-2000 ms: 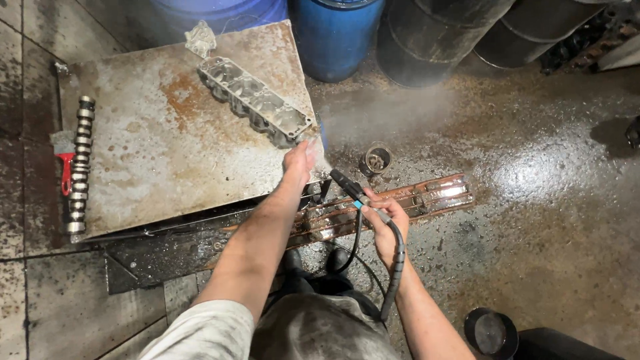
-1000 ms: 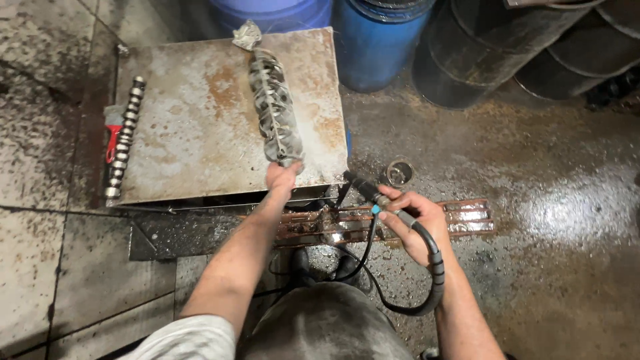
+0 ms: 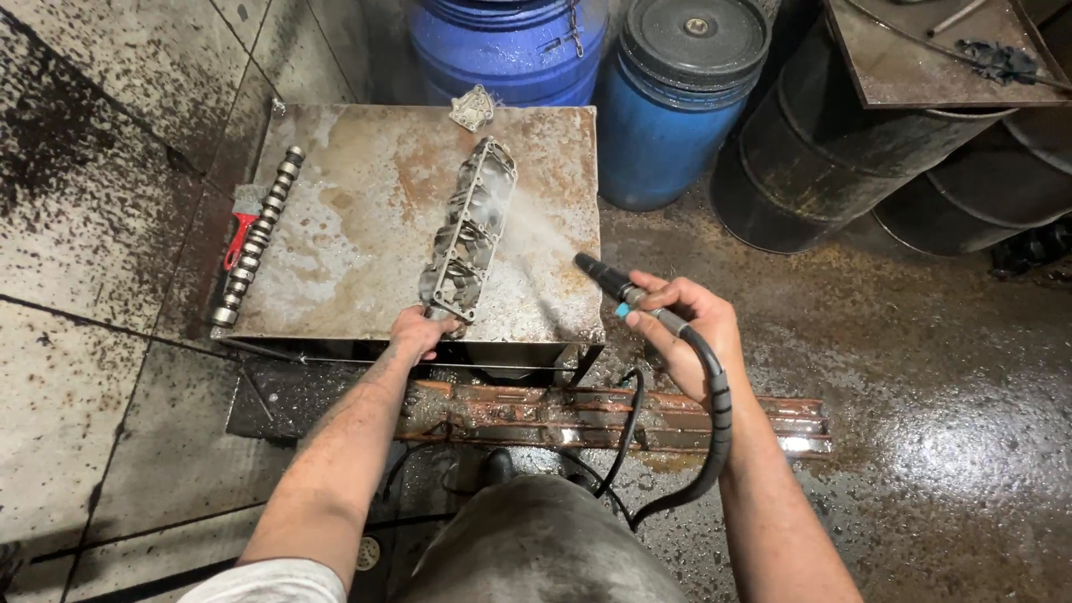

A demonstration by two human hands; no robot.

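My left hand (image 3: 423, 332) grips the near end of a cast metal cylinder head (image 3: 471, 234), which is tilted up on its long side on a worn metal table (image 3: 360, 226). In my right hand (image 3: 691, 331) is a black spray nozzle (image 3: 611, 280) on a black hose (image 3: 720, 419); it points left at the cylinder head, and a misty jet leaves its tip. A small metal cover plate (image 3: 472, 109) lies by the table's back edge. Along the left edge lie a camshaft (image 3: 260, 234) and a red-handled brush (image 3: 240, 234).
A purple-blue drum (image 3: 507, 54) and a blue drum with a black lid (image 3: 687, 100) stand behind the table. Black drums (image 3: 825, 159) are at the back right. A wet metal channel (image 3: 687, 419) lies on the floor before the table, with hose loops over it.
The cylinder head, held by my left hand, has turned so its far end leans right. The jet now strikes it, while one second ago no spray was plain. The view has shifted.
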